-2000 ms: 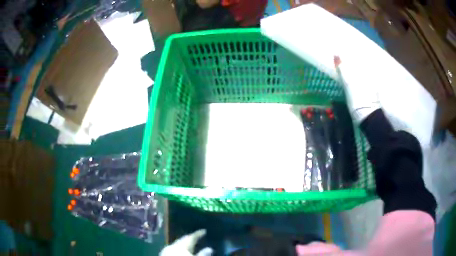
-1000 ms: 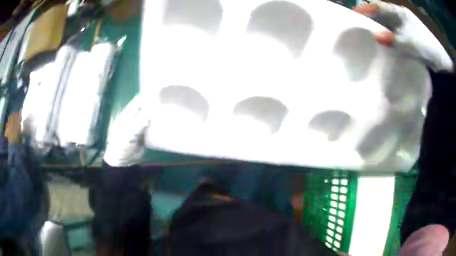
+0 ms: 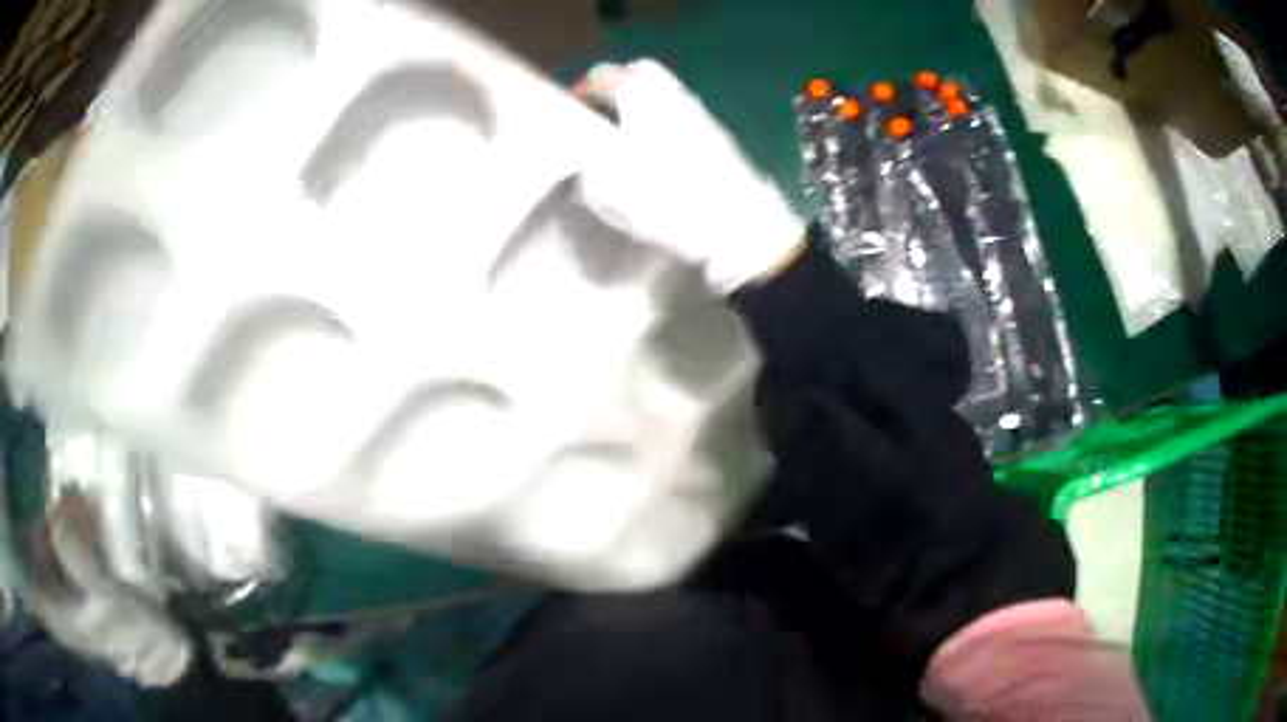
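A large white foam tray (image 3: pixel 339 268) with rounded recesses is held up, tilted, across the left and middle of the view. My right hand (image 3: pixel 692 176), in a white glove, grips its upper right edge. A blurred white glove at the lower left, apparently my left hand (image 3: pixel 127 635), is below the tray and looks apart from it; its fingers are not clear. Several dark bagged products (image 3: pixel 939 254) with orange ends lie on the green table right of my right sleeve.
The green crate (image 3: pixel 1200 564) stands at the lower right with a white piece inside. A brown cardboard sheet (image 3: pixel 1066 50) and white sheets (image 3: pixel 1122 212) lie at the upper right. Clear-wrapped white items (image 3: pixel 212 529) lie at the lower left, partly behind the tray.
The view has swung left from the crate. My right hand has lifted the tray from beside the crate and carried it left. My left hand, on the tray one second ago, now appears off it.
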